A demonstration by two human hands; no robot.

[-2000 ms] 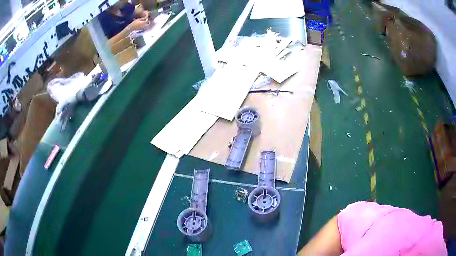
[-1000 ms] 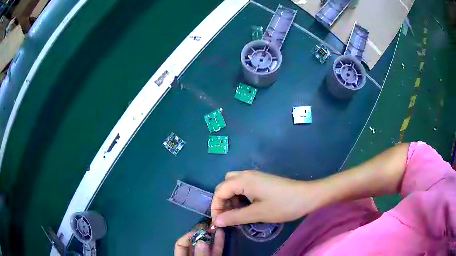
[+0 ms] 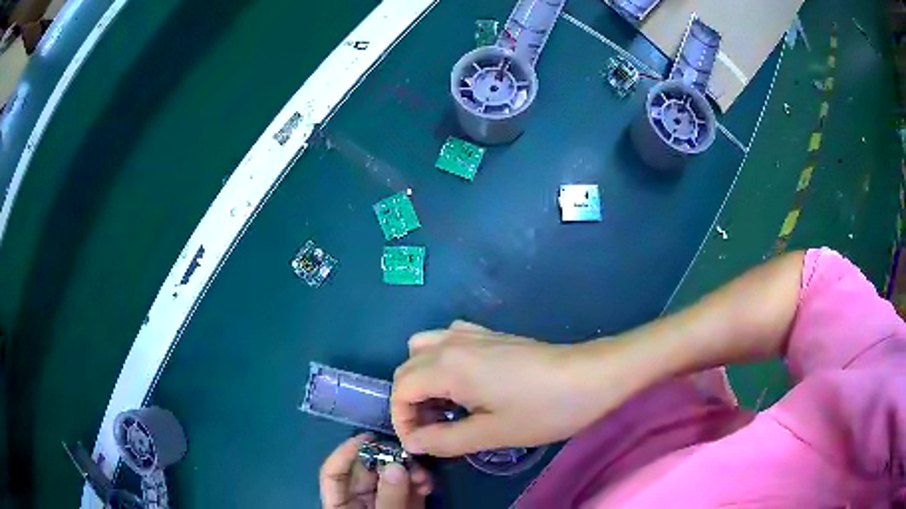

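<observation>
My left hand (image 3: 373,479) is low in the view, cut off by the bottom edge, and holds a small circuit board (image 3: 382,456) at its fingertips, component side up. My right hand (image 3: 487,390) reaches in from the right, its fingertips pinched together just above the board's right side. Whatever is between them is too small and hidden to name. Under my right hand lies a grey plastic housing (image 3: 348,394). Its trough-like arm shows to the left and part of its round cup shows below my wrist. The middle of the housing is hidden.
Green boards (image 3: 404,265), a populated board (image 3: 314,264) and a pale-faced board (image 3: 580,203) lie beyond my hands. More grey housings stand at the back (image 3: 494,91), back right (image 3: 679,121) and lower left (image 3: 149,438). A white rail (image 3: 214,224) curves along the green conveyor (image 3: 149,159).
The view has swung down from the far bench to my hands. Over the last second the hands stay close together at the board, and the scene has shifted slightly up and left.
</observation>
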